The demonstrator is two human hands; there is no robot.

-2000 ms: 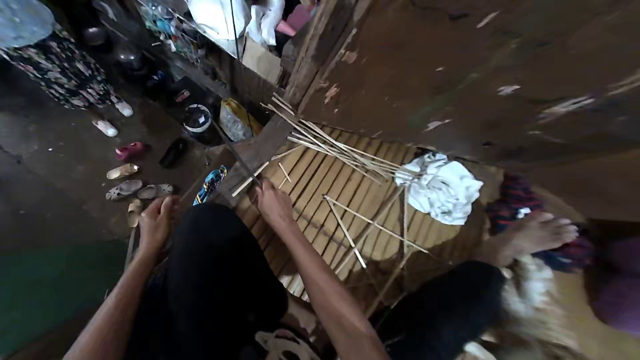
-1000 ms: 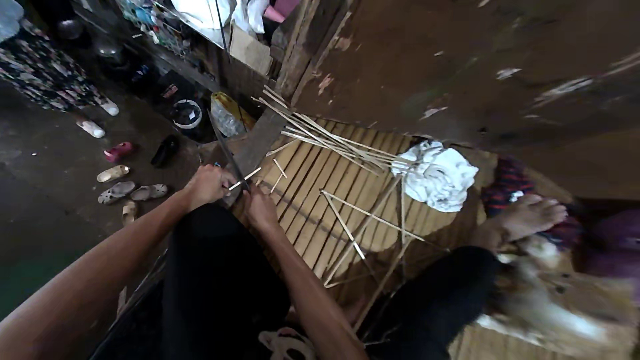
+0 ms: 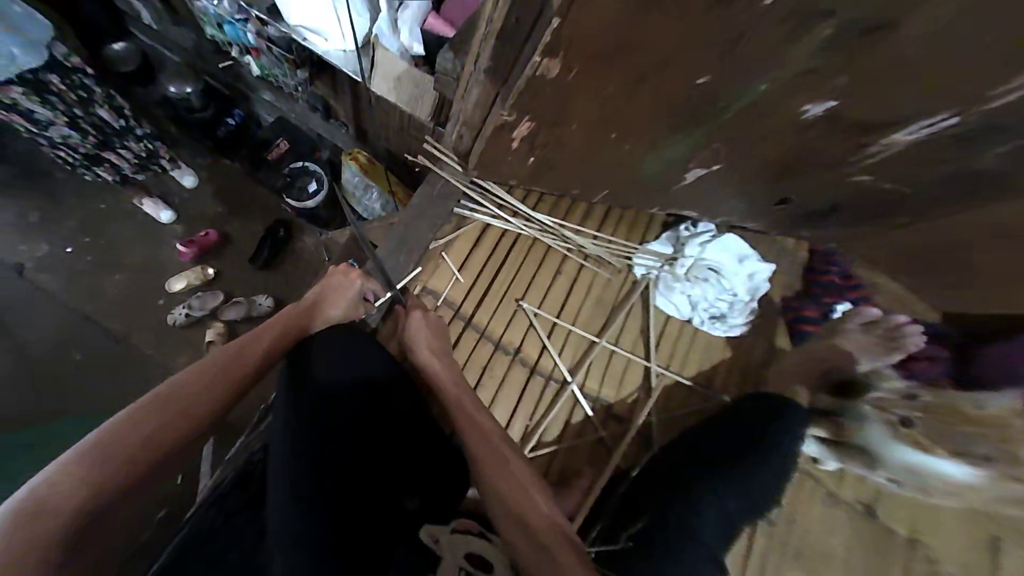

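Observation:
My left hand (image 3: 342,294) is closed on a short pale bamboo strip (image 3: 398,288) beside my raised knee. Just to its right, my right hand (image 3: 416,326) grips the lower end of a long dark blade (image 3: 364,240), which crosses the strip and points up and away. The handle is hidden in my fingers. Several thin bamboo strips (image 3: 520,214) lie in a bundle on the slatted bamboo platform (image 3: 488,336), their right ends at a crumpled white cloth (image 3: 708,276). More strips (image 3: 604,344) lie crossed near my other leg, and short pieces (image 3: 450,276) rest near my hands.
A wooden wall and post (image 3: 496,72) border the platform's far side. Below on the left are loose shoes (image 3: 196,308), a dark bucket (image 3: 306,186) and a plastic bag (image 3: 368,184). A person in a floral garment (image 3: 80,120) stands at upper left. A furry animal (image 3: 904,440) lies at right.
My left hand has moved right from the platform's left side to beside my right hand, and a short strip now shows between them. The crossed strips and white cloth stay on the platform.

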